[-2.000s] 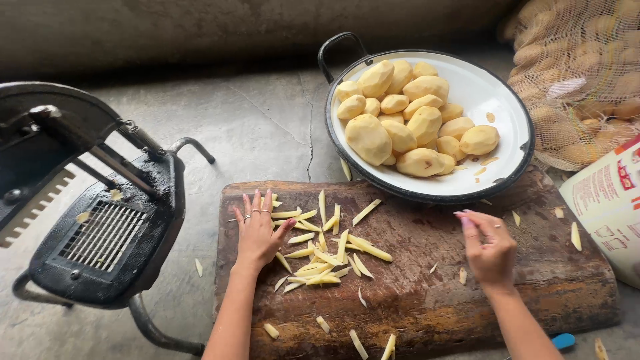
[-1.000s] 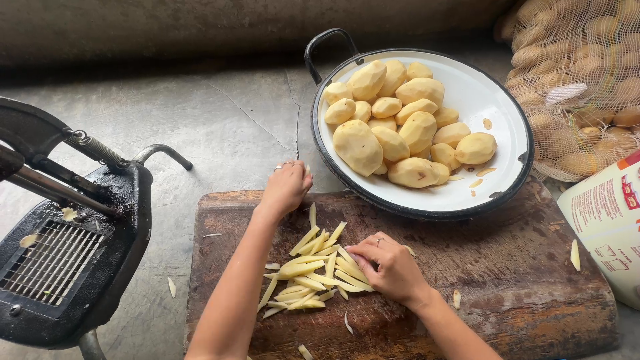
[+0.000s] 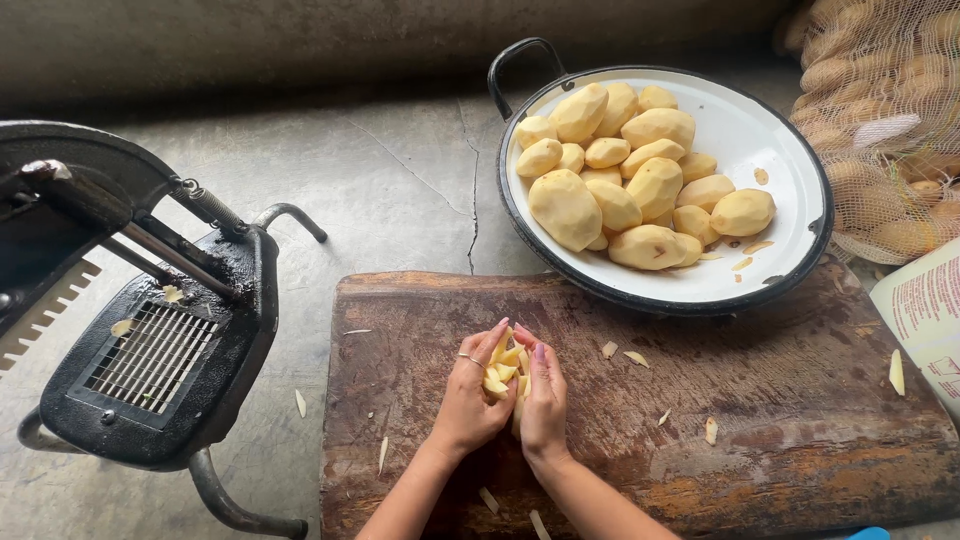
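Note:
My left hand (image 3: pixel 472 386) and my right hand (image 3: pixel 544 394) are cupped together around a bunch of cut potato sticks (image 3: pixel 504 367), above the left part of a worn wooden board (image 3: pixel 637 435). The palms hide much of the bunch. Thin potato slivers (image 3: pixel 636 358) lie scattered on the board. Behind it, partly over its back edge, sits a white enamel basin (image 3: pixel 772 150) with a black rim, holding many peeled potatoes (image 3: pixel 564 210) and a few bits of peel.
A black metal potato cutter (image 3: pixel 255 322) with a blade grid (image 3: pixel 150 360) stands at left on the cracked concrete floor (image 3: pixel 390 195). At right are a mesh sack of unpeeled potatoes (image 3: pixel 862 82) and a printed package (image 3: pixel 922 315). Something blue (image 3: pixel 870 533) shows at the bottom edge.
Both hands, apart in the earlier frames, have come together around the potato sticks. The loose pile that lay on the board is now gathered between them.

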